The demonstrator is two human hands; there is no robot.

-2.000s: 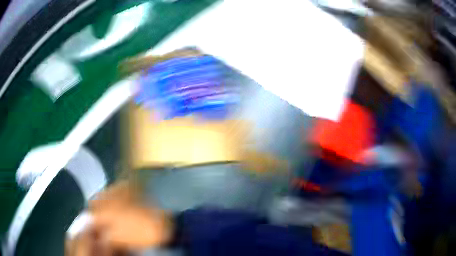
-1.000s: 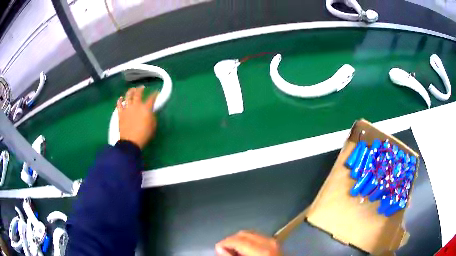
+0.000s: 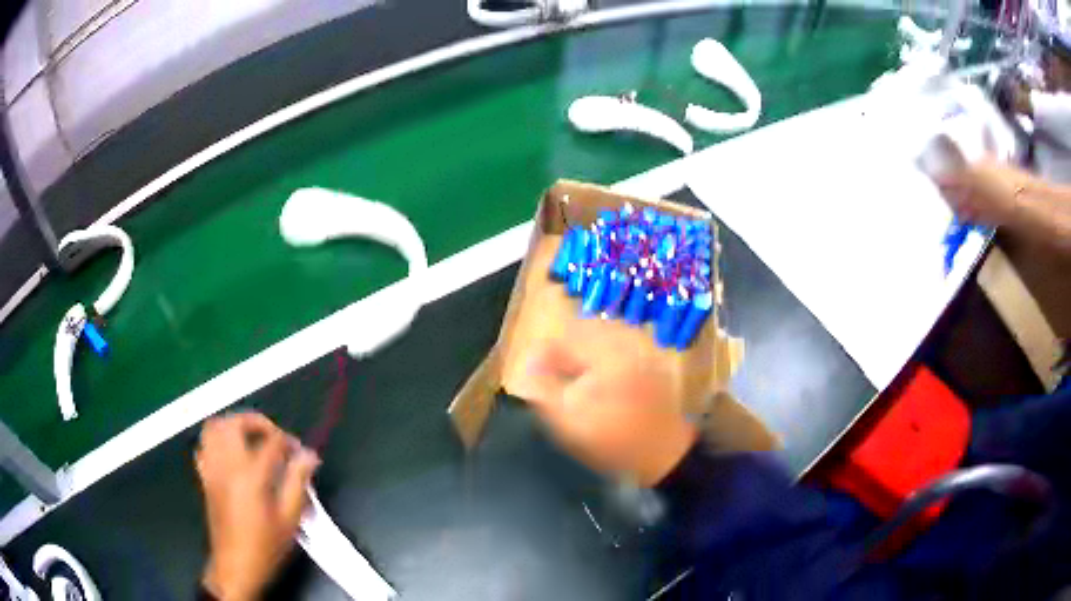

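Observation:
My left hand (image 3: pixel 249 499) is at the lower left above the bench, closed on a white housing half (image 3: pixel 347 558) that points down right. Dark red lead wires (image 3: pixel 335 399) run from near its fingers up to a curved white arm (image 3: pixel 393 252), which lies across the belt's white edge with its tip over the bench. My right hand (image 3: pixel 622 405) is blurred and reaches over the near part of the open cardboard box (image 3: pixel 529 323). Blue battery cells (image 3: pixel 646 264) with red wires fill the box's far part. Whether the right fingers hold anything is hidden by blur.
The green conveyor (image 3: pixel 493 164) carries white housing pairs, one at left with a blue cell (image 3: pixel 94 339). White sheeting (image 3: pixel 822 223) and a red stool (image 3: pixel 904 440) are at right. Another person's hand (image 3: pixel 992 194) works there. A metal post stands at left.
The view has swung right. My left hand has come from the belt to the bench, now with a housing half. My right hand has moved from the bench to over the box.

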